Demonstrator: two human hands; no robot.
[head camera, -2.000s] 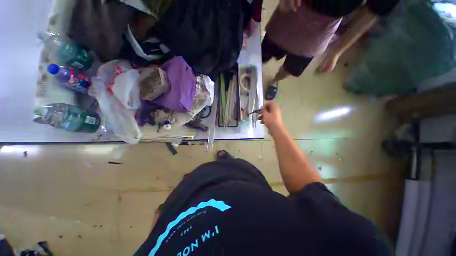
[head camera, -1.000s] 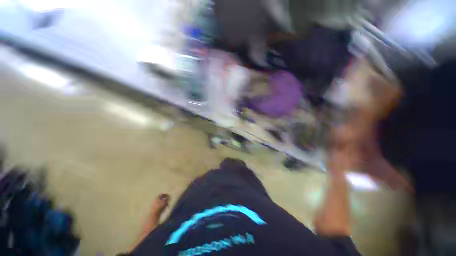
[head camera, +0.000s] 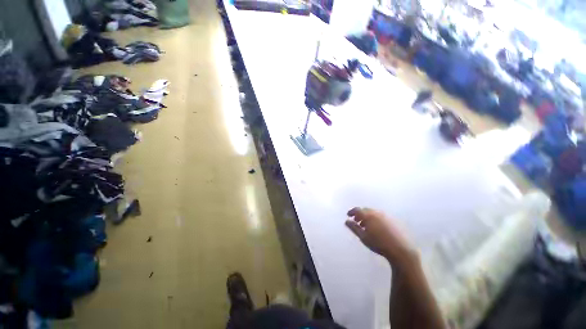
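Note:
My right hand is over the white cutting table, its arm coming in from the lower right. Its fingers are slightly curled and apart, and no object shows in it. The cutting machine stands upright further up the table, beyond my hand and not touched by it. Its flat grey base plate rests near the table's left edge. The machine's details are blurred. My left hand is out of the picture.
A long off-white roll lies across the table at lower right. A blurred dark red object is on the table's far side. Fabric scraps heap on the floor at left. A tiled aisle runs beside the table.
The view has swung left, from the cluttered table corner with bottles and bags to the long table with the machine. The other person is out of view. My right hand is now over the table.

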